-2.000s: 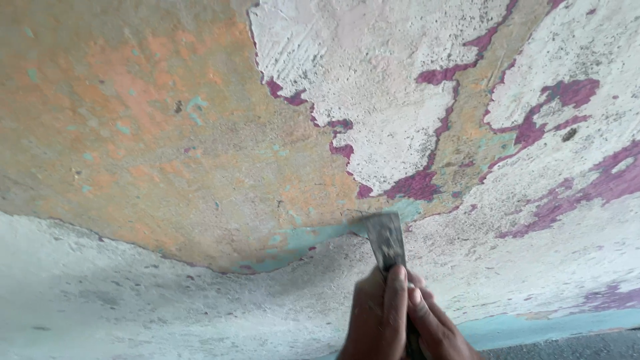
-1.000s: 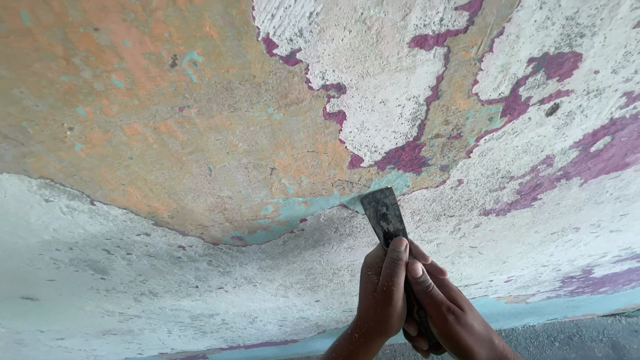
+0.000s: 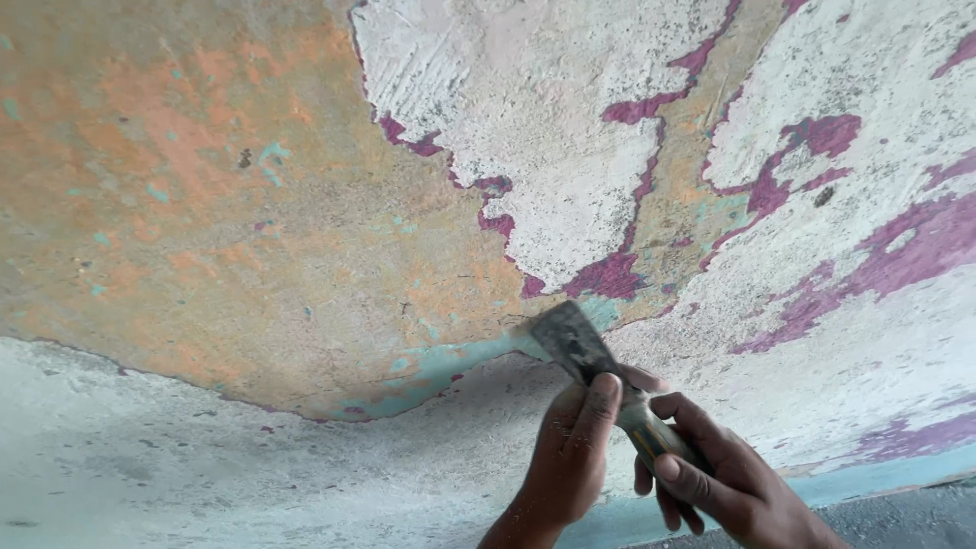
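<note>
A putty knife with a wide, dusty metal blade point(image 3: 576, 339) lies against or just over a wall point(image 3: 305, 252) of layered, flaking paint. My left hand point(image 3: 579, 442) grips it near the base of the blade, thumb on top. Lower down, my right hand point(image 3: 705, 473) holds the dark handle, which has a yellowish stripe. Under the blade's edge runs a strip of turquoise paint point(image 3: 450, 366), between a tan and orange area and white coating. Purple paint point(image 3: 610, 276) shows just above the blade. Whether the edge touches the wall cannot be told.
White coating point(image 3: 564, 191) with ragged purple borders spreads over the upper middle and right of the wall. A light blue band point(image 3: 877, 476) follows its lower edge. Beyond that, a rough grey surface point(image 3: 907, 515) fills the bottom right corner.
The putty knife has turned, its blade now tilted more to the upper left. My hands are farther apart on it than a second ago, the right one lower on the handle.
</note>
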